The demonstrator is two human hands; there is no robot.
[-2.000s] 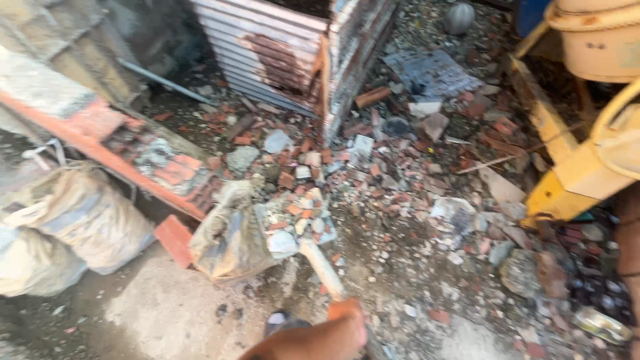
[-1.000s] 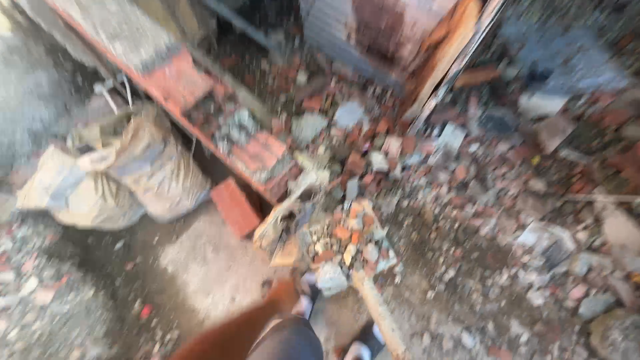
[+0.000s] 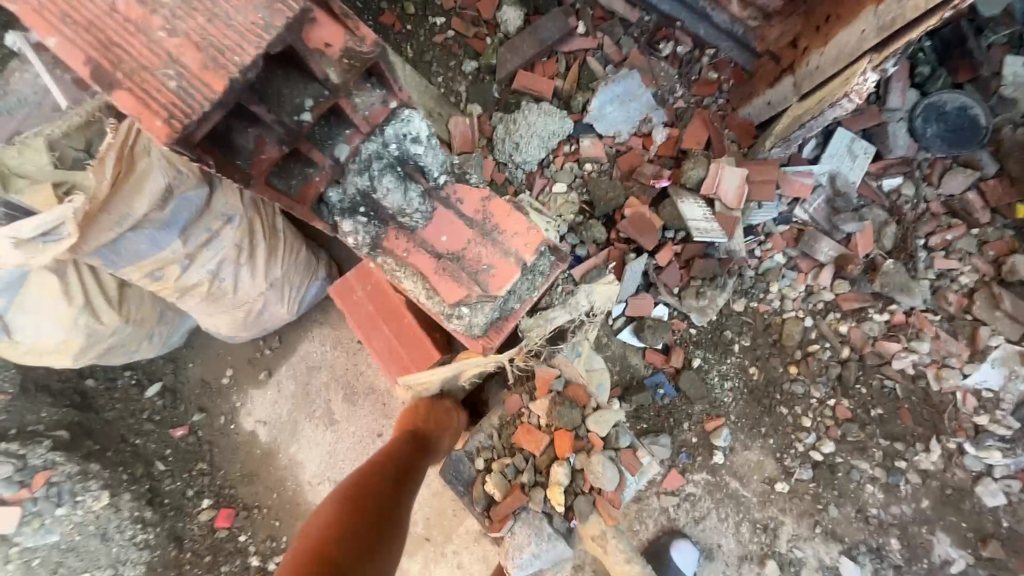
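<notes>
My left hand [image 3: 432,424] grips the upper edge of a worn woven sack [image 3: 456,376], just beside the corner of a stack of hollow clay bricks. Against the sack's mouth lies a shovel blade [image 3: 458,474] heaped with broken brick, pebbles and stones [image 3: 552,448]. A larger pale chunk [image 3: 534,546] sits at the heap's near end. The shovel's wooden handle [image 3: 612,548] runs out at the bottom edge. My right hand is not in view. The sack's opening is mostly hidden by my hand and the rubble.
Hollow clay bricks [image 3: 480,232] with mortar chunks lie at upper left, a loose brick [image 3: 388,320] beside them. Filled woven sacks [image 3: 208,240] stand at left. Rubble [image 3: 720,208] spreads to the right below a wooden board [image 3: 848,72]. A foot [image 3: 674,554] is at the bottom.
Two seconds ago a hand was on the shovel handle; now my left hand holds the sack's edge. The view has moved closer to the sack and the loaded shovel.
</notes>
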